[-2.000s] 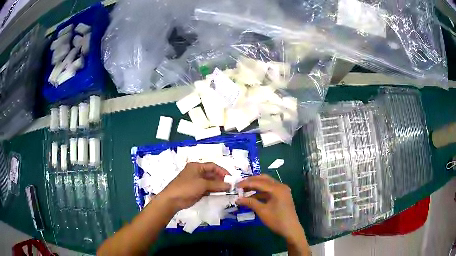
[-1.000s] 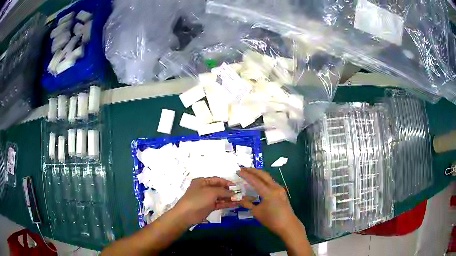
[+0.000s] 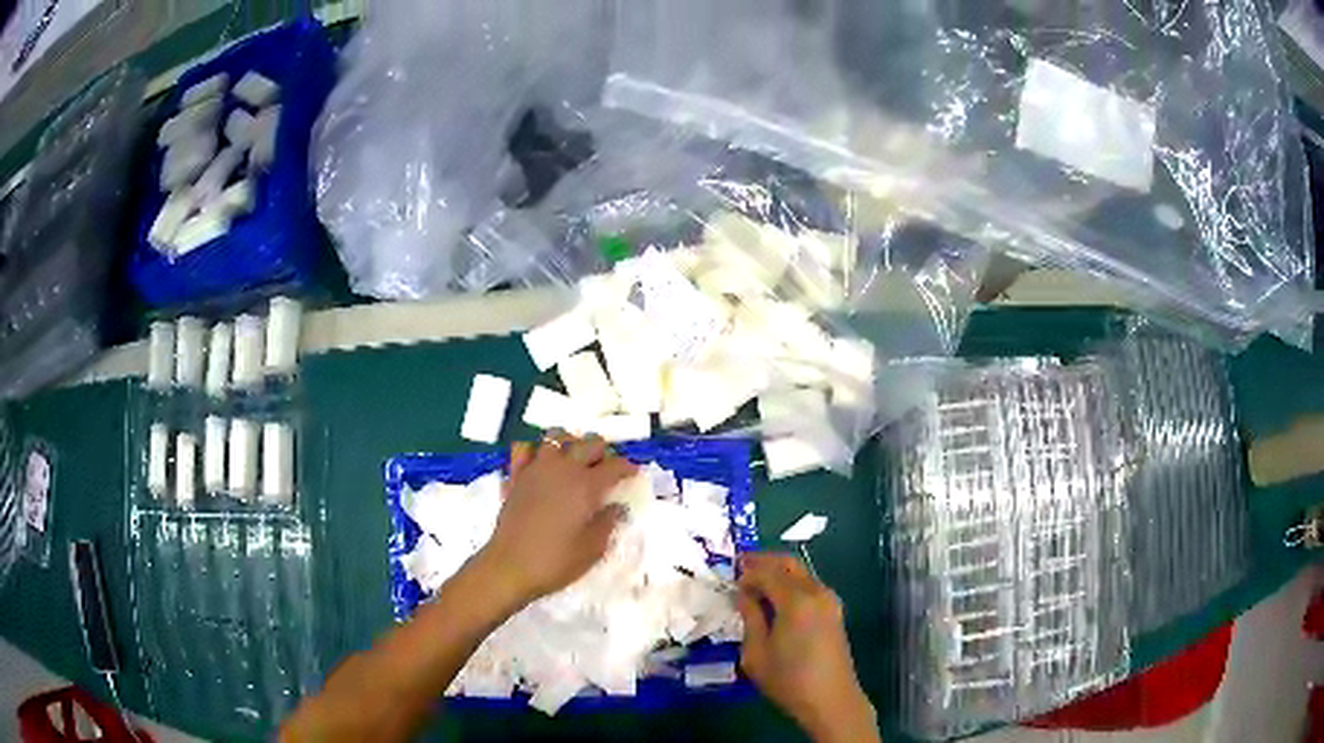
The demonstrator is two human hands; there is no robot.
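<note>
The blue bin [image 3: 571, 468] in front of me is heaped with flat soft white pieces [image 3: 581, 639]. My left hand [image 3: 564, 511] reaches over the bin's far rim, its fingertips beside the cream blocks [image 3: 661, 334]; whether it grips anything cannot be told. My right hand [image 3: 791, 617] is at the bin's right rim, thumb and finger pinched on a thin stem [image 3: 709, 576] that points left over the white pieces. A slim pin-like tool with a white tip [image 3: 804, 527] lies on the mat right of the bin.
Left, a clear tray [image 3: 218, 581] holds white cylinders [image 3: 218, 457]. Right, a stacked clear tray [image 3: 1002, 537] holds thin stems, beside ribbed trays [image 3: 1183, 450]. A far blue bin [image 3: 298, 160] holds white cylinders. A large clear bag [image 3: 871, 87] lies behind. A lone block [image 3: 487, 408] sits on the mat.
My hands were together over the bin and have parted. My left hand has moved up and left to the far rim; my right hand has moved slightly right and down.
</note>
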